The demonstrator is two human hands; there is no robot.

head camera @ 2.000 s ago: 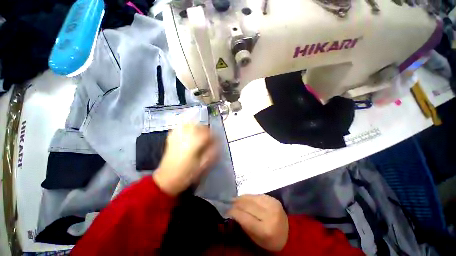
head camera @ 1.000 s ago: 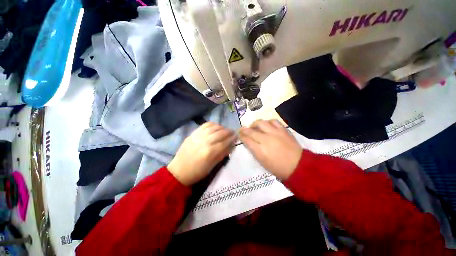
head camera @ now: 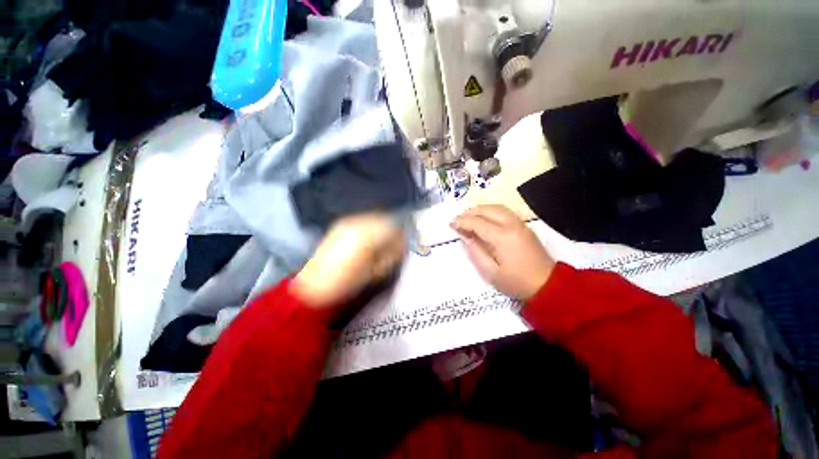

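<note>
A light grey garment panel lies bunched left of the needle, with a black pocket piece turned up near the presser foot. My left hand is blurred and grips the panel's near edge just below the black piece. Its fingertips are hard to make out. My right hand rests on the white table right of and below the needle, fingers slightly bent, with nothing visible in it. No cloth shows between the two hands.
The cream machine head stands behind. Black curved panels lie right of the needle. A blue lamp hangs at upper left, beside a black cloth pile. Pink-handled scissors are at far left. Grey pieces hang below the table edge at right.
The grey panel's near edge has moved left, away from the needle, with my left hand. My right hand has parted from my left and no longer touches cloth. The view has shifted.
</note>
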